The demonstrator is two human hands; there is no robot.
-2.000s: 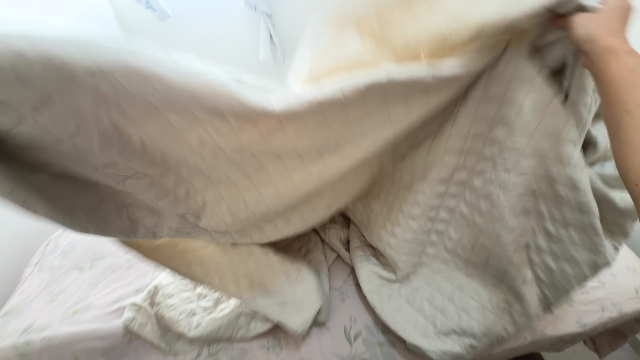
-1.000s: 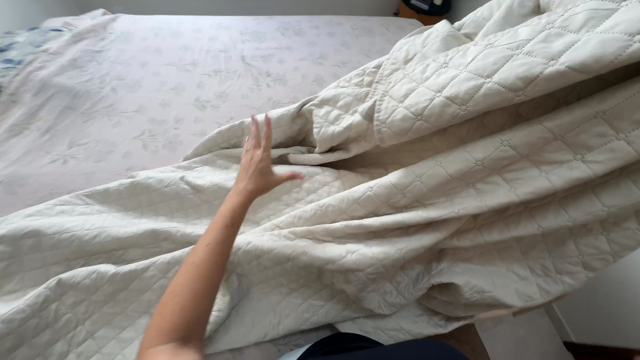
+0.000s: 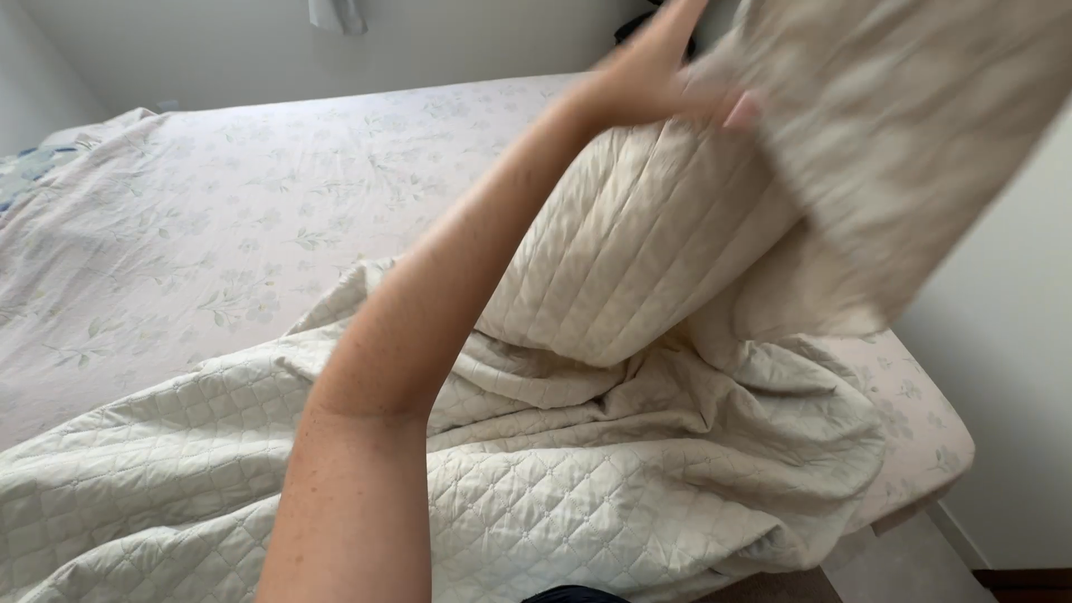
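A cream quilted bedspread (image 3: 569, 494) lies bunched in folds over the near side of the bed, and its right part is lifted and blurred at the upper right. My left arm reaches up across the view. My left hand (image 3: 670, 88), fingers spread and blurred, is at the edge of the raised cloth; whether it grips any of it is unclear. Under the bedspread is a mattress with a pale floral fitted sheet (image 3: 251, 218). My right hand is out of view.
Blue-and-white patterned cloth (image 3: 38, 172) lies at the far left corner. A light curtain end (image 3: 337, 15) hangs by the back wall, near a dark object (image 3: 634, 29). The right wall (image 3: 1005, 335) stands close beside the bed, with grey floor (image 3: 892, 565) below.
My left hand has moved up and to the right from over the bunched bedspread. The bedspread's right part now hangs raised, and the mattress corner beneath it shows.
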